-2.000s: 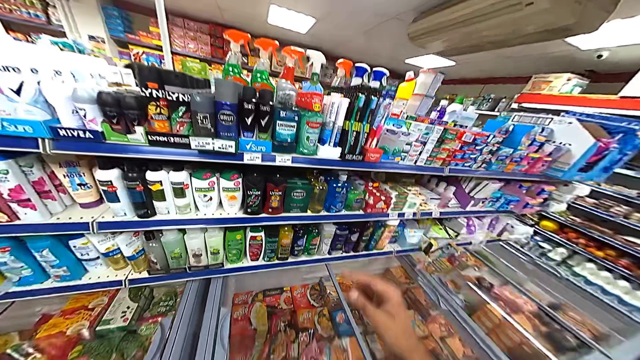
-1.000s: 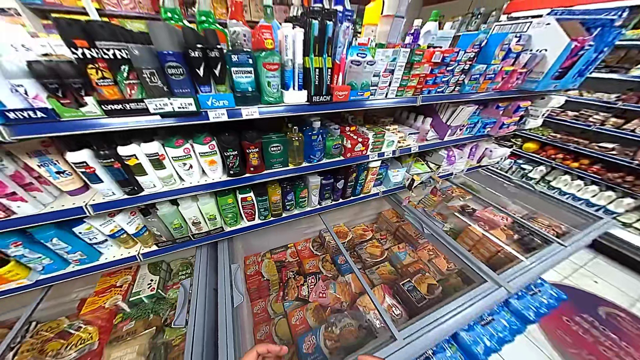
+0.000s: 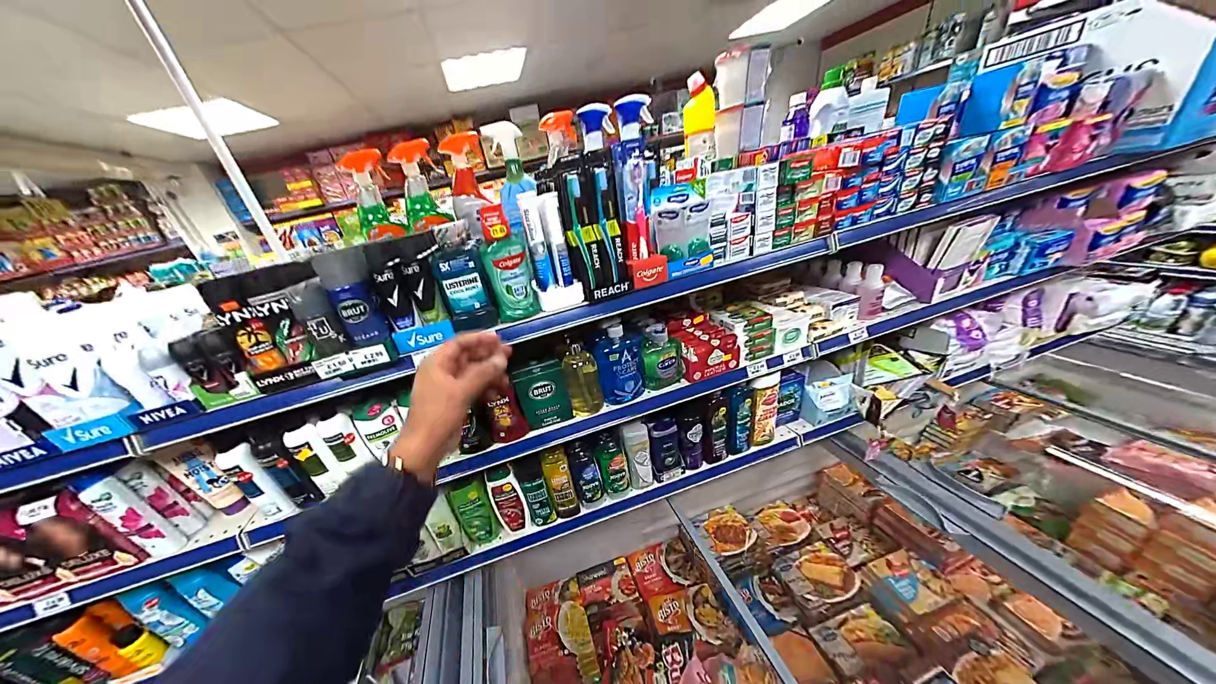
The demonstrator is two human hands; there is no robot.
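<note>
My left hand [image 3: 461,394] is raised in front of the shelves, at the end of a dark blue sleeve coming from the lower left. Its fingers are loosely bent and nothing shows in them. Behind it runs the blue edge of the top shelf, with a Sure label strip [image 3: 424,339] just left of the fingertips. Above stand a Listerine bottle [image 3: 465,285] and a green Colgate mouthwash bottle [image 3: 511,280]. A red Lynx bottle [image 3: 504,416] and a green Brut box [image 3: 542,392] are close by on the shelf below. Whether the hand touches anything, I cannot tell. My right hand is out of view.
Glass-topped freezers hold boxed frozen meals [image 3: 665,608] below the shelves. Trigger spray bottles [image 3: 418,180] and toothbrush packs [image 3: 598,233] line the top shelf. Deodorants [image 3: 356,299] stand to the left, toothpaste boxes [image 3: 807,199] to the right. A pole [image 3: 204,123] rises behind the shelving.
My left hand now shows raised before the shelves; a second ago only fingertips showed at the bottom edge. The view has tilted up.
</note>
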